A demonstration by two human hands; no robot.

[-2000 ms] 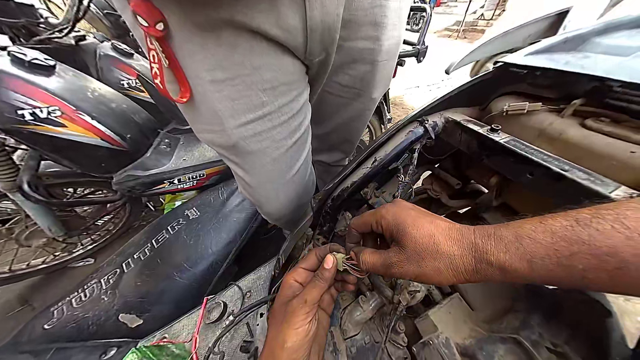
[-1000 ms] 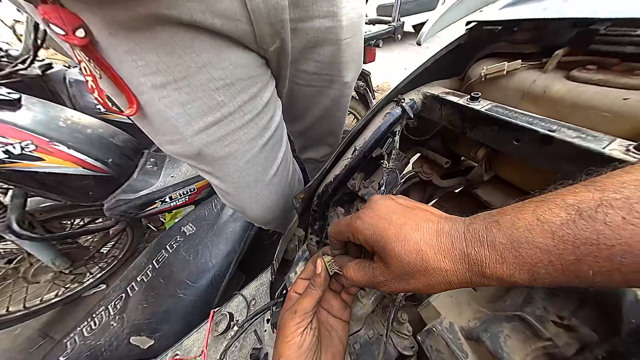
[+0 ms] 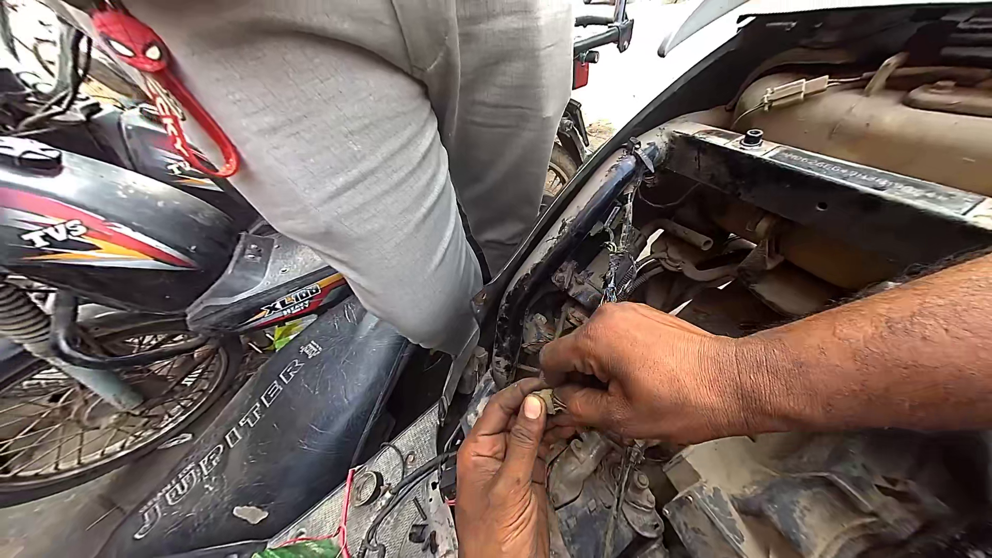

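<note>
My left hand [image 3: 508, 473] pinches a small pale wiring connector [image 3: 549, 401] between thumb and fingers, over the opened body of a scooter. Thin wires run from the connector into the fingers of my right hand [image 3: 643, 372], which is closed on them right beside it. The two hands touch or nearly touch. Behind my right hand, a taped wiring harness [image 3: 616, 260] runs down along the black frame tube [image 3: 570, 209]. Dirty engine parts [image 3: 593, 480] lie beneath both hands. The fingertips of my right hand are partly hidden.
A person in grey trousers [image 3: 364, 147] stands close in front, a red keychain strap [image 3: 198, 132] hanging there. At left are a TVS moped [image 3: 93, 225] and a detached black seat or panel [image 3: 263, 411]. A metal crossbar [image 3: 821, 170] and tan tank [image 3: 837, 116] sit at upper right. Loose wires [image 3: 395, 496] lie lower left.
Both hands stay together at the connector, with small shifts of the fingers. The view has shifted slightly.
</note>
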